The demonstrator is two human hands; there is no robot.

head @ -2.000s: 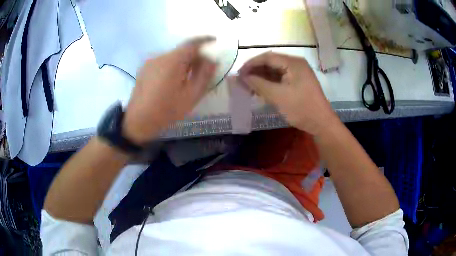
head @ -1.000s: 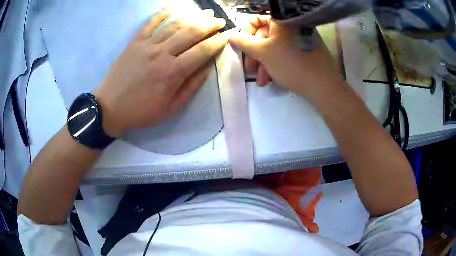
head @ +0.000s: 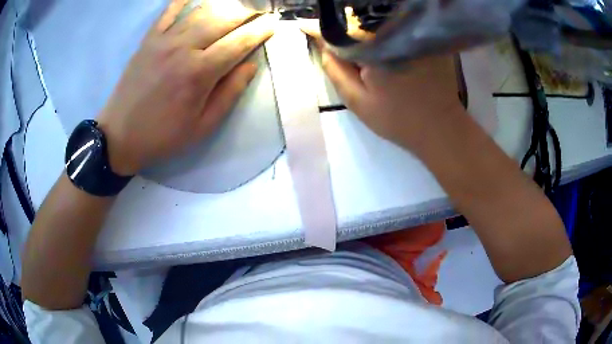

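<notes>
A pale grey-blue fabric panel [head: 235,158] with a dark curved edge lies on the table. My left hand [head: 181,87] lies flat on it, fingers spread toward the lamp glare. A pale pink strip [head: 307,154] runs from the glare along the panel's right edge and hangs over the table's front edge. My right hand [head: 396,94] is right of the strip's upper end, its fingers partly hidden under the sewing machine head [head: 429,27]. The glare and machine hide whether the right fingers grip the strip.
Black scissors [head: 542,144] lie at the right, partly hidden by the machine. Another pale strip [head: 480,80] lies beside them. A ruler band [head: 201,252] runs along the table's front edge. Orange cloth [head: 416,252] is at the lap. More panels are at the far left.
Both hands came to the machine with the panel and strip, from nearer the front edge. In the last second the left hand, panel and strip shifted slightly left in view.
</notes>
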